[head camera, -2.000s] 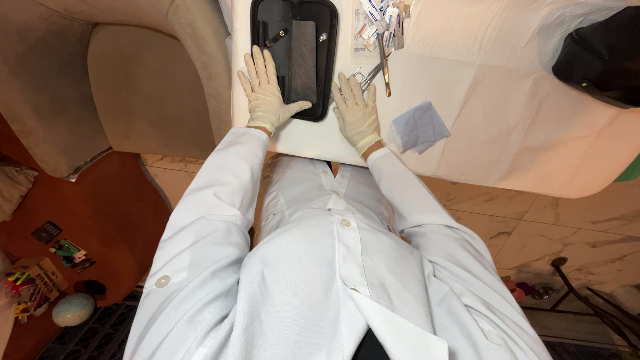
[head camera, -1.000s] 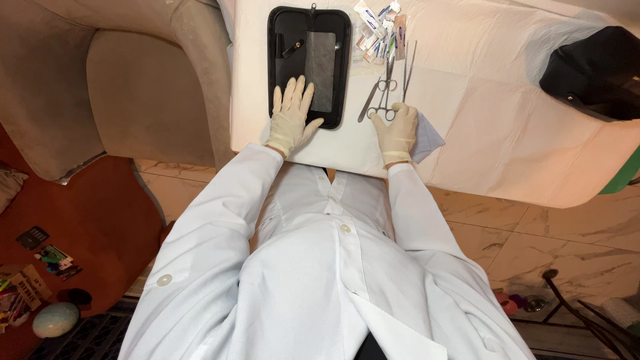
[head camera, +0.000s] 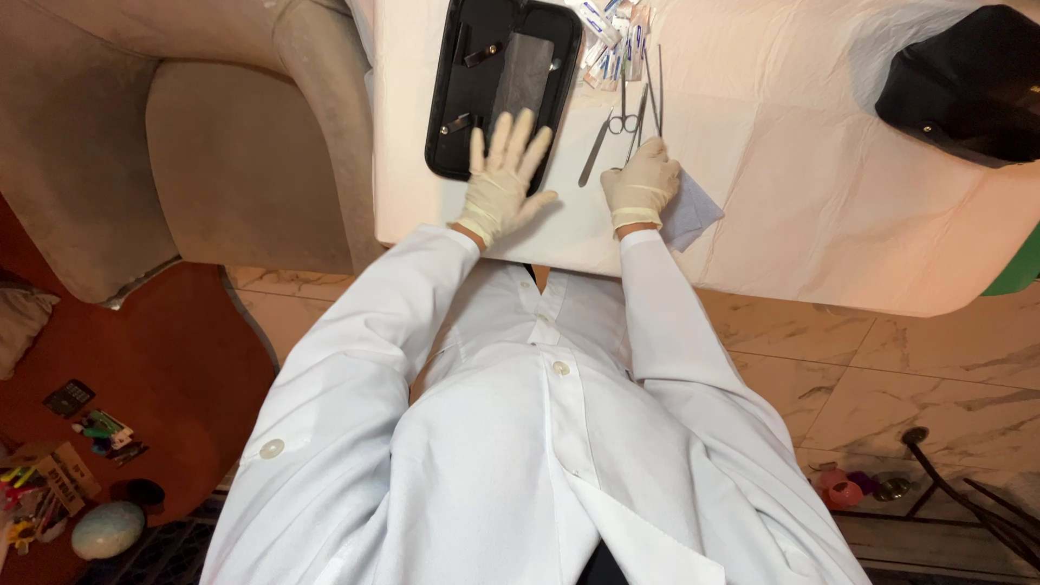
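My left hand (head camera: 502, 179), in a pale latex glove, lies with fingers spread over the lower edge of an open black zip case (head camera: 455, 89). The case has elastic loops and a grey translucent panel (head camera: 522, 75). To its right, my right hand (head camera: 643, 183), gloved too, is curled over the lower ends of several metal instruments; its grip on them is partly hidden. Small scissors (head camera: 623, 122) and long thin metal tools (head camera: 660, 89) extend above it. A scalpel handle (head camera: 595, 153) lies between my hands. A folded blue cloth (head camera: 693, 213) is partly under my right hand.
Small printed packets (head camera: 605, 49) lie in a pile above the instruments. A black bag (head camera: 967, 89) rests at the right on the white table cover (head camera: 812, 203). A beige upholstered chair (head camera: 244, 162) stands left of the table. Tiled floor (head camera: 934, 374) shows below the table edge.
My right hand, flat beside the instruments two seconds ago, is now curled over their lower ends. The instruments have spread out and point up the table. My left hand remains by the case.
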